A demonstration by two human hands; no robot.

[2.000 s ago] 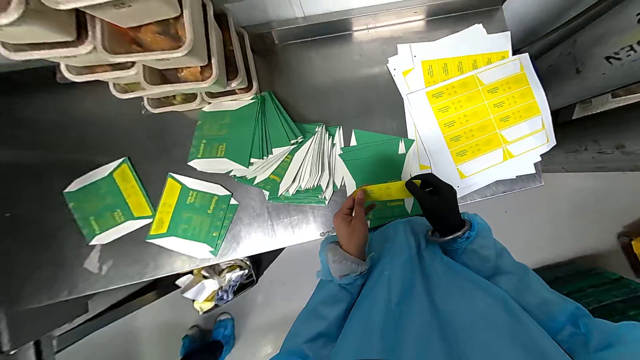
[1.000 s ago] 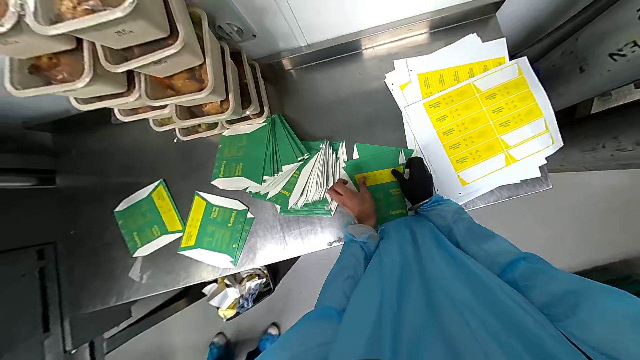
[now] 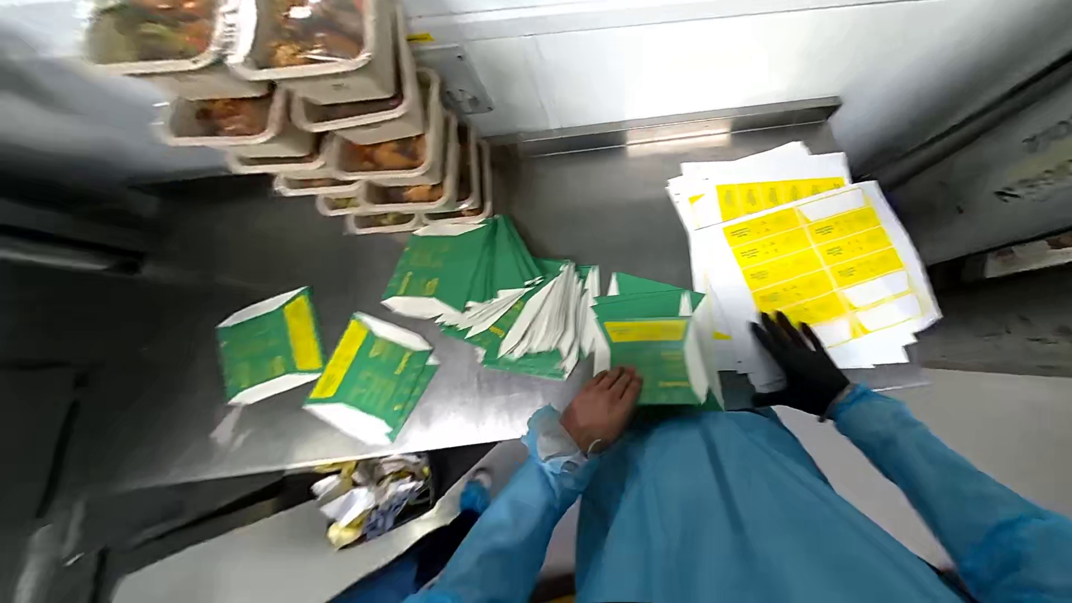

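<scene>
My left hand (image 3: 601,409) is bare and rests on the lower left corner of a green printed card sleeve (image 3: 662,365), which bears a yellow label (image 3: 646,330) near its top. Other green sleeves lie under it. My right hand (image 3: 800,363), in a black glove, has its fingers spread on the lower left part of a sheet of yellow labels (image 3: 825,260); several label spaces on that sheet are bare white. Just left of my left hand, a fanned pile of sleeves (image 3: 544,322) shows white edges, with more green sleeves (image 3: 444,268) behind it.
Two groups of labelled green sleeves (image 3: 270,347) (image 3: 373,377) lie at the left of the steel table (image 3: 586,197). Stacked food trays (image 3: 389,159) stand at the back left against the wall. A bin of crumpled waste (image 3: 368,498) is below the front edge, near a person's shoe cover (image 3: 475,497).
The yellow label, held between both hands two seconds ago, is now on the green sleeve. My right hand has moved right from the sleeve to the label sheet. My left hand stays at the sleeve.
</scene>
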